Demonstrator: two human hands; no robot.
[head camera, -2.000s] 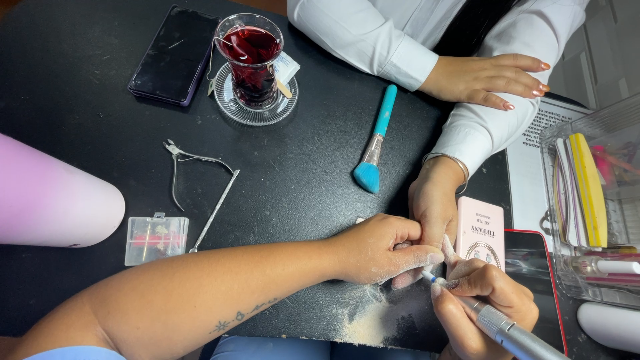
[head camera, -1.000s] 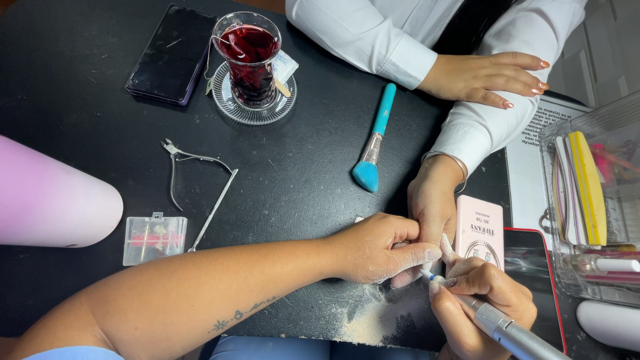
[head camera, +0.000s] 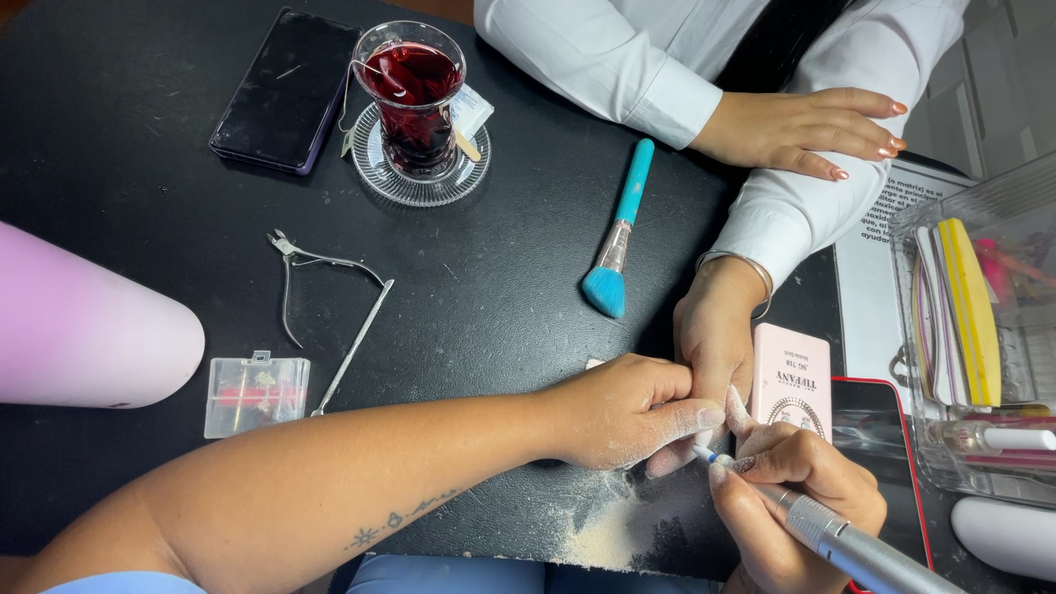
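My left hand, dusted with pale powder, grips the fingers of another person's hand, which reaches in from a white sleeve with a bangle at the wrist. My right hand holds a silver electric nail drill like a pen. The drill's bit, with a blue band, is at the person's fingertip beside my left thumb; exact contact is hard to tell. Pale filing dust lies on the black table below the hands. A pink control box stands just right of the held hand.
A turquoise fan brush, cuticle nippers, a metal pusher and a small clear case lie about. Behind are a glass of red tea and a phone. A clear organizer with nail files stands right.
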